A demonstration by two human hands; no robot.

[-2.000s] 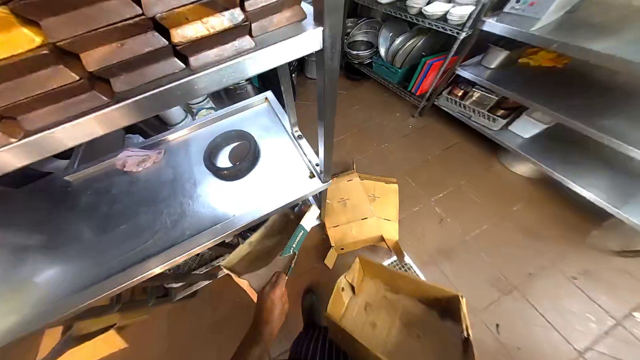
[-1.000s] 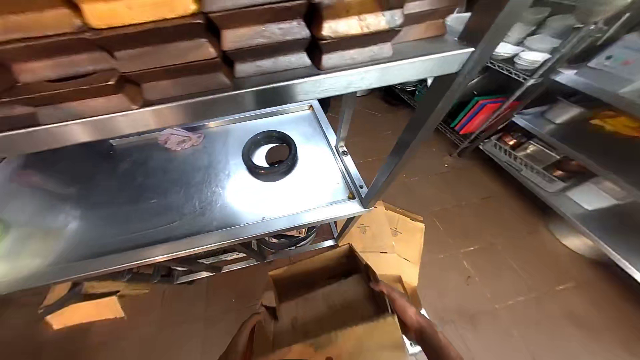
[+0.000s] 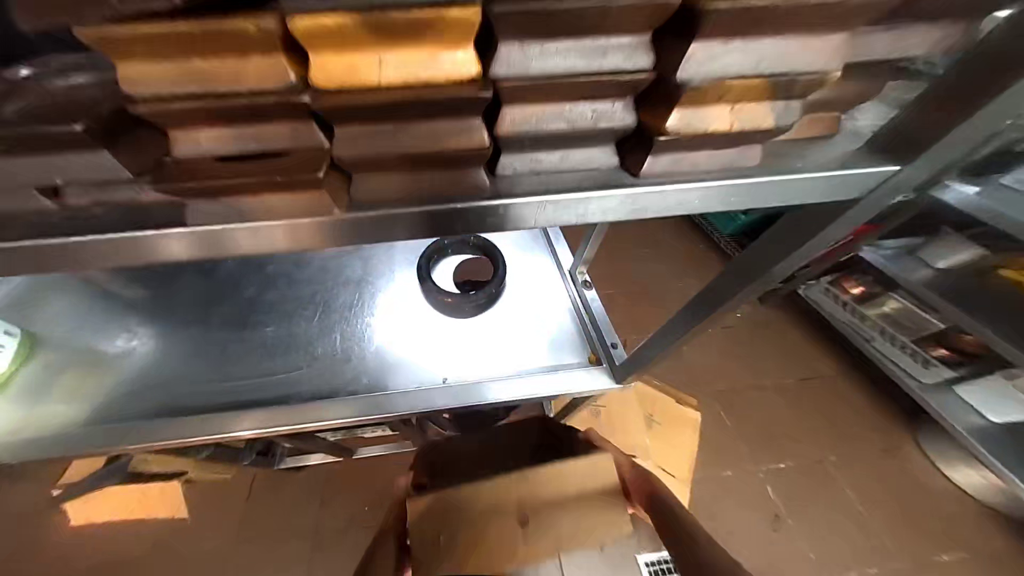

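Both my hands hold a cardboard box (image 3: pixel 520 508) with its dark opening toward the metal shelf. My left hand (image 3: pixel 398 520) is against its left side, and partly hidden and blurred. My right hand (image 3: pixel 628 472) grips its right side near the top corner. Just beyond the box runs the front edge of a stainless steel shelf (image 3: pixel 360 408). On that shelf lies a black ring-shaped object (image 3: pixel 462 276). A flattened cardboard piece (image 3: pixel 648 428) is on the floor beyond my right hand.
Stacked brown box-like blocks (image 3: pixel 408 136) fill the upper shelf. A slanting metal post (image 3: pixel 744 276) stands at right, and farther right a rack (image 3: pixel 920 392) holds a white basket (image 3: pixel 880 324). Cardboard scraps (image 3: pixel 124 502) lie low at left on the tiled floor (image 3: pixel 808 456).
Two seconds ago my left hand held a green-and-white handled item and the box stood on the floor. One second ago both hands were on the box. The view has swung right and closer to the shelf.
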